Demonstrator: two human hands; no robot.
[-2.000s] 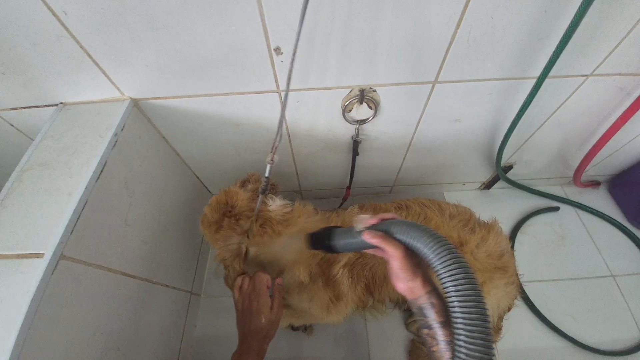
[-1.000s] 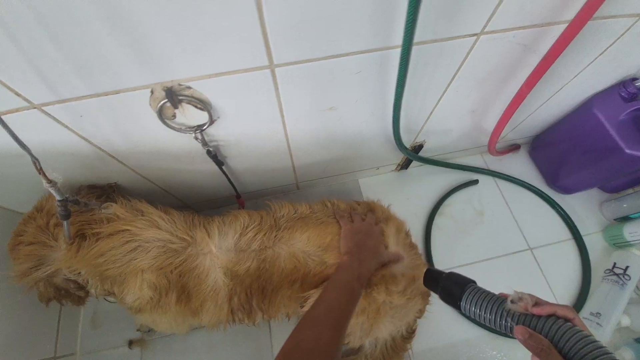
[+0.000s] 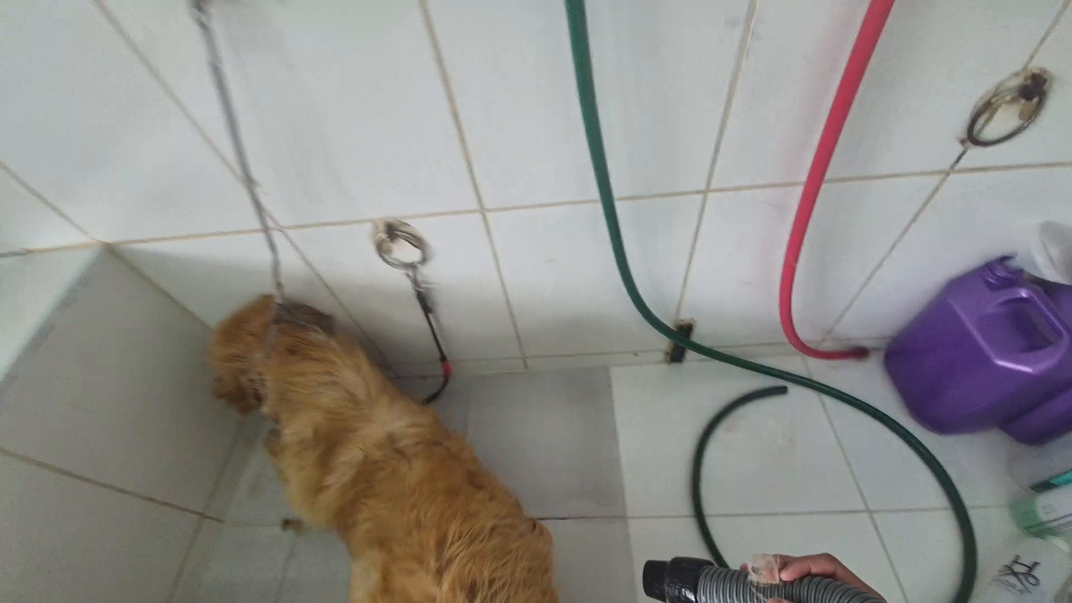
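A golden-brown long-haired dog (image 3: 402,469) stands at the lower left, its head by the tiled corner and its rear cut off by the bottom edge. A grey leash (image 3: 239,159) runs down from above to its neck. At the bottom right my right hand (image 3: 816,569) grips a grey corrugated dryer hose (image 3: 741,584), whose black nozzle points left toward the dog's body without touching it. My left hand is out of the frame.
A green hose (image 3: 615,226) hangs down the wall and curls over the tiles. To its right are a red hose (image 3: 816,180), a purple plastic jug (image 3: 976,352) and several bottles (image 3: 1047,511). Metal rings (image 3: 402,244) are fixed to the tiled wall, one with a short black strap.
My left hand, on the dog's rump a second ago, has left the view. The dog's body now slants down toward the bottom edge. The nozzle no longer lies against its rear.
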